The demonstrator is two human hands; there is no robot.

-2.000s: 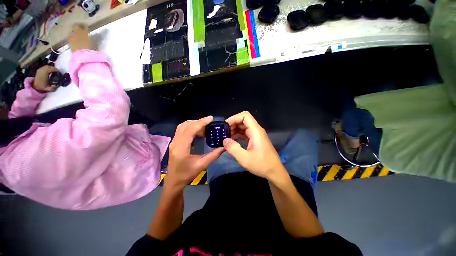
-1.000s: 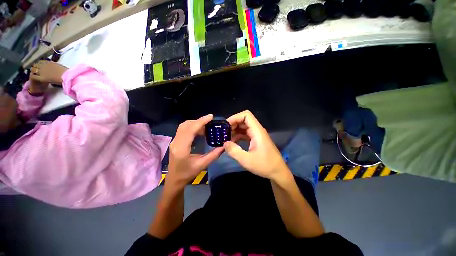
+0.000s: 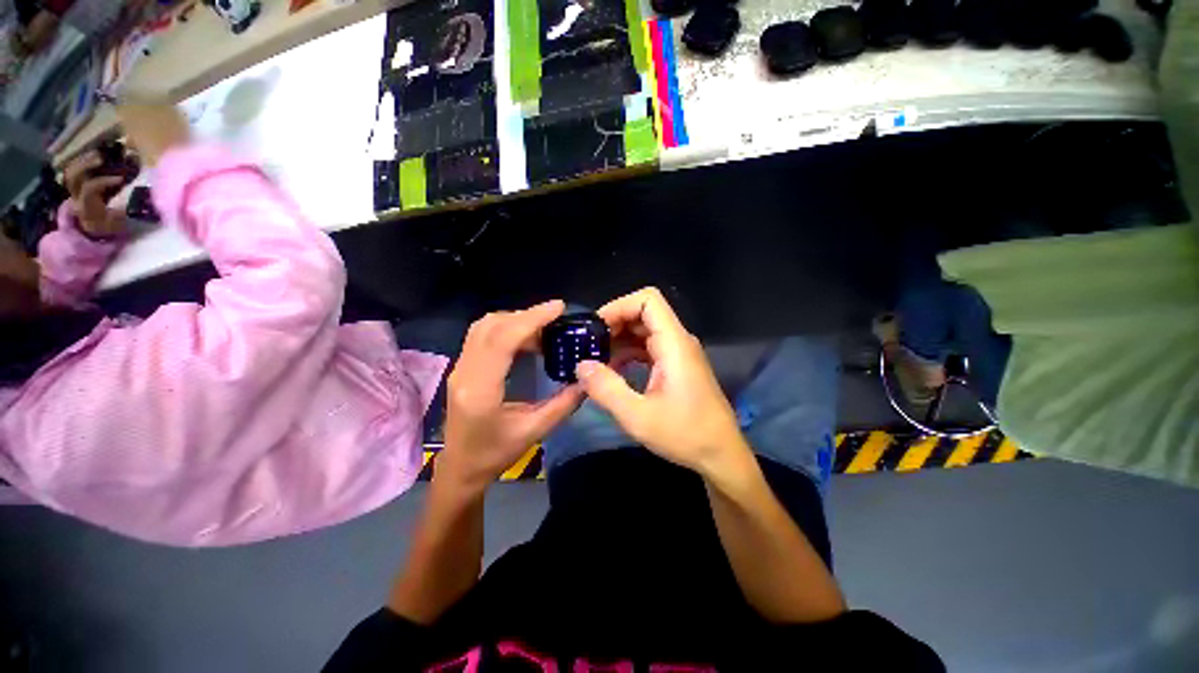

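A black rounded-square smartwatch unit [image 3: 575,343] is held above my lap, its lit screen facing me with small white dots or icons. My left hand [image 3: 492,394] holds its left side, the index finger at the upper left corner and the thumb below it. My right hand [image 3: 668,392] is at its right side, with the index finger behind the upper right edge and the thumb tip on the screen's lower right part. The unit's back is hidden.
A white-topped bench [image 3: 789,125] crosses ahead, bearing black mats [image 3: 441,118], a colour-striped strip [image 3: 668,86] and a row of black units [image 3: 838,33]. A person in pink [image 3: 250,381] sits at left, a person in green [image 3: 1091,342] at right.
My right thumb has shifted slightly left onto the lower screen. The unit stays in nearly the same place. The pink-sleeved person's hands have moved at the bench.
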